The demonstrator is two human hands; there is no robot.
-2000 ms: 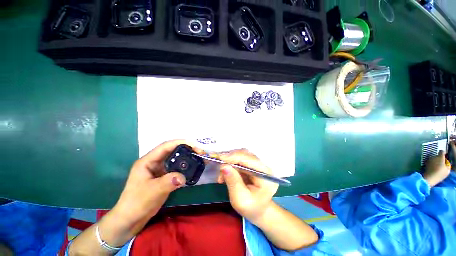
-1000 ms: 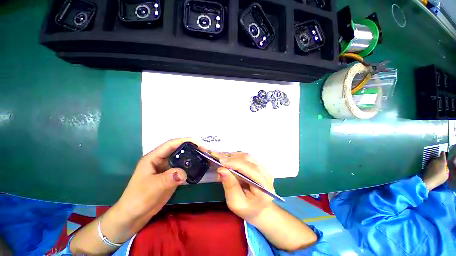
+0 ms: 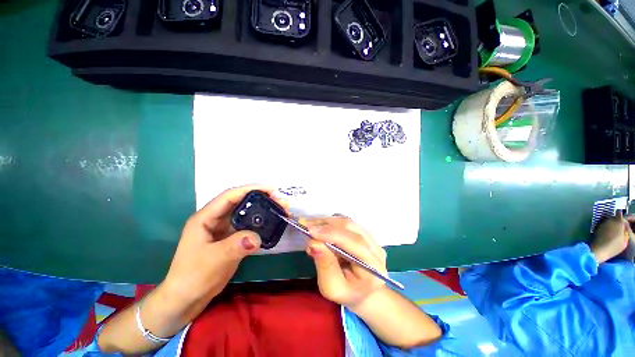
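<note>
My left hand holds a black watch case with its open inner side up, above the near edge of the white paper sheet. My right hand holds slim metal tweezers like a pen. Their tip is at the right inner edge of the case; whether it grips a part is too small to tell. A small pile of tiny silvery parts lies on the paper just beyond the case. A larger clump of dark ring-like parts lies at the paper's upper right.
A black foam tray with cases in its pockets stands behind the paper. At right are a masking tape roll holding orange-handled pliers and a clear bag, a wire spool and another foam tray. A blue-sleeved person is at right.
The view has shifted slightly. The tweezers have tilted more steeply than two seconds ago, with their tip still at the case. My left hand keeps hold of the case.
</note>
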